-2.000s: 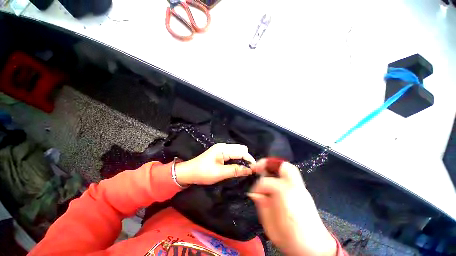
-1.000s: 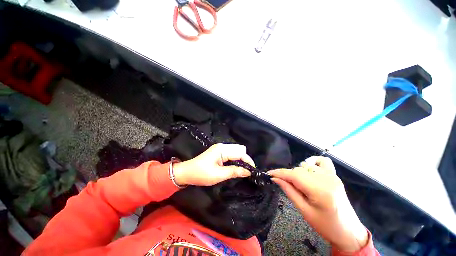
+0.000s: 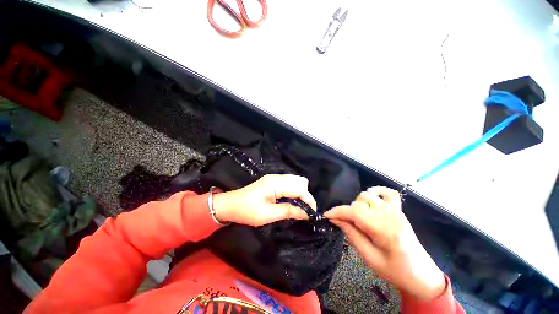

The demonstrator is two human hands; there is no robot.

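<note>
My left hand [image 3: 269, 201] pinches the black glittering beaded trim [image 3: 315, 218] between thumb and fingers above my lap. My right hand [image 3: 374, 227] is just to its right, with thumb and forefinger closed at the trim's edge. No needle or thread can be made out at the fingertips. The black garment [image 3: 276, 257] lies bunched on my lap under both hands. More trim runs up and left behind my left hand. A blue ribbon [image 3: 469, 149] stretches from a notched black weight [image 3: 515, 116] to the table edge, near my right hand.
On the white table [image 3: 380, 92] lie orange-handled scissors [image 3: 236, 17], silvery thread snips [image 3: 332, 30] and a dark thread strand [image 3: 444, 60]. A red plastic stool [image 3: 30, 80] and green cloth heaps [image 3: 43, 202] are on the floor at left. The table's front edge runs diagonally beyond my hands.
My right hand, blurred over the work two seconds ago, has moved right and turned, its fingertips now at the trim. My left hand keeps its hold. The view has shifted slightly.
</note>
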